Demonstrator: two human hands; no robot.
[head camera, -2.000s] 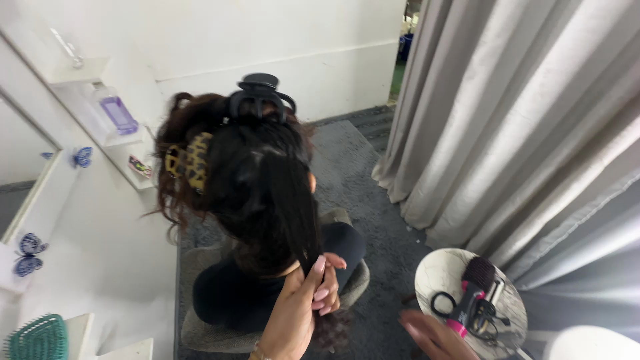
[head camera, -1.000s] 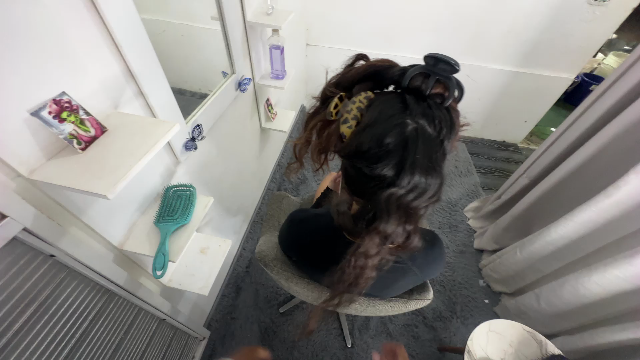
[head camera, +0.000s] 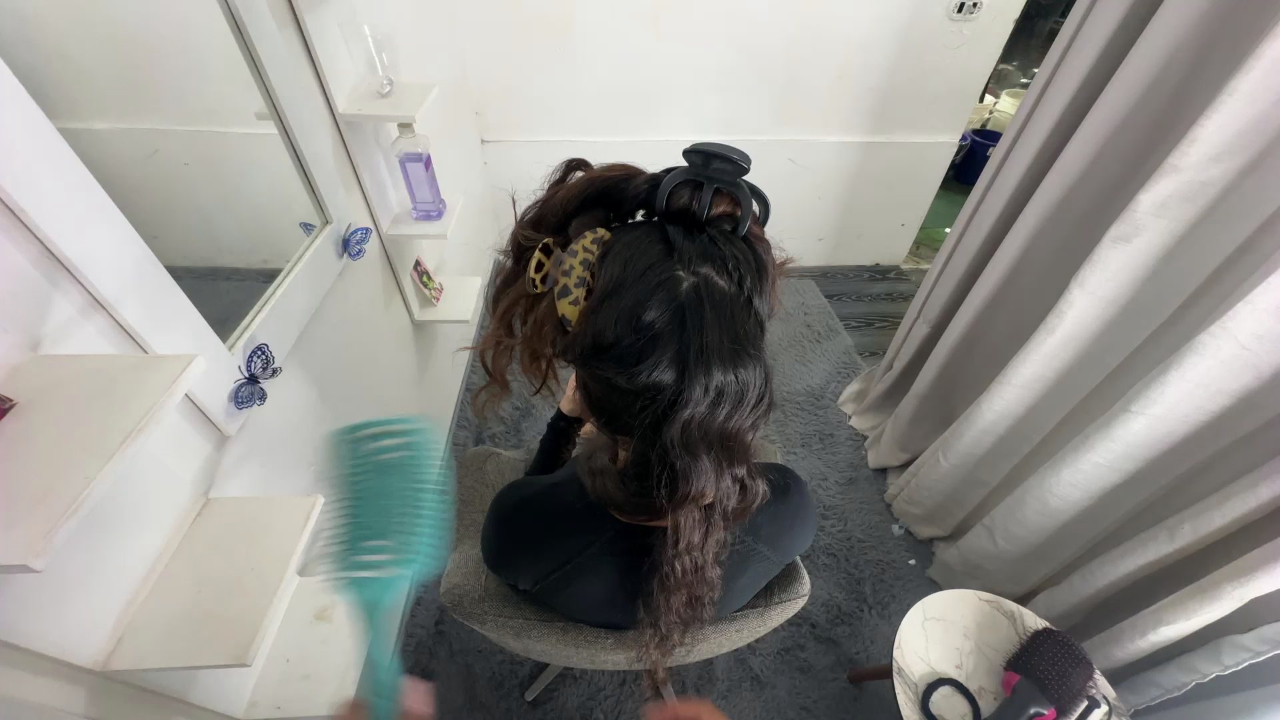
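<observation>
At the bottom edge, left of centre, my left hand (head camera: 400, 700) is closed around the handle of a teal vented hairbrush (head camera: 388, 500), which is blurred. Only the fingertips of my right hand (head camera: 685, 708) show at the bottom edge, just below the end of the hanging hair; what they hold, if anything, cannot be told. A person in black sits facing away, with long dark wavy hair (head camera: 690, 400) down the back. A black claw clip (head camera: 715, 185) grips the hair on top, and a tortoiseshell-patterned claw clip (head camera: 577, 278) holds the hair at the left.
The person sits on a grey upholstered chair (head camera: 620, 640). A round marble-patterned table (head camera: 940, 630) at the lower right holds a round hot-air brush (head camera: 1050, 670) and a black ring-shaped band (head camera: 948, 700). White shelves (head camera: 220, 560) and a mirror (head camera: 180, 150) line the left; grey curtains (head camera: 1060, 300) hang right.
The teal hairbrush, lying on a shelf one second ago, is now lifted in my left hand. My hands held a strand of hair two seconds ago; the hair now hangs loose.
</observation>
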